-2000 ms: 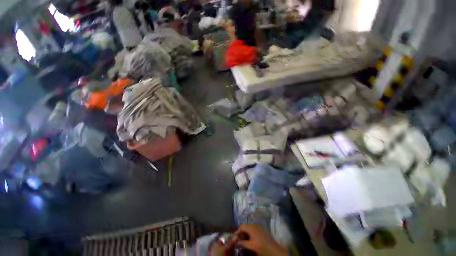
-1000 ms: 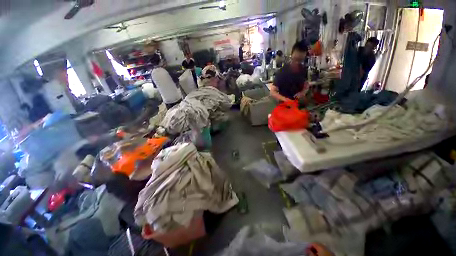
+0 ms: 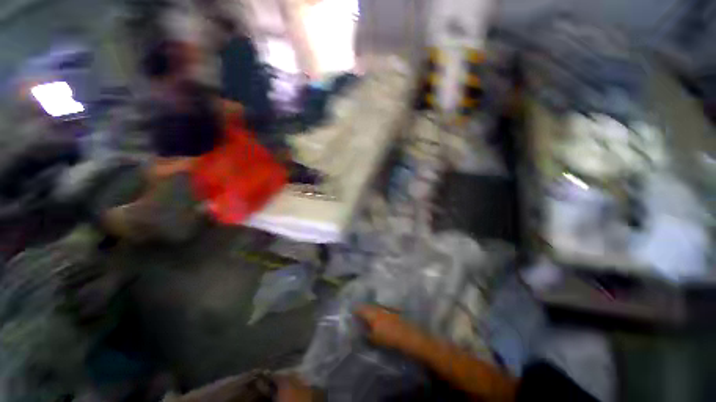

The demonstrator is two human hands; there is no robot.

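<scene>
The view is strongly blurred. A translucent plastic bag [image 3: 334, 345] is low in the centre, in front of me. My right hand [image 3: 381, 323] is at its upper part and appears to grip the film, with the forearm reaching in from the lower right. My left hand [image 3: 297, 389] is small, blurred and cut off by the bottom edge beside the bag. Its fingers cannot be made out. What is inside the bag is not clear.
A pale table [image 3: 302, 222] with cream cloth and a red bag [image 3: 239, 177] is ahead, with a person in dark clothing [image 3: 184, 118] behind it. A striped pillar [image 3: 454, 78] stands beyond wrapped bundles. A worktable [image 3: 620, 286] with white papers [image 3: 671, 243] is at right.
The view has swung right and down, so the red bag and pale table shift left. The worktable is back in view. My right hand and the plastic bag show higher in the picture.
</scene>
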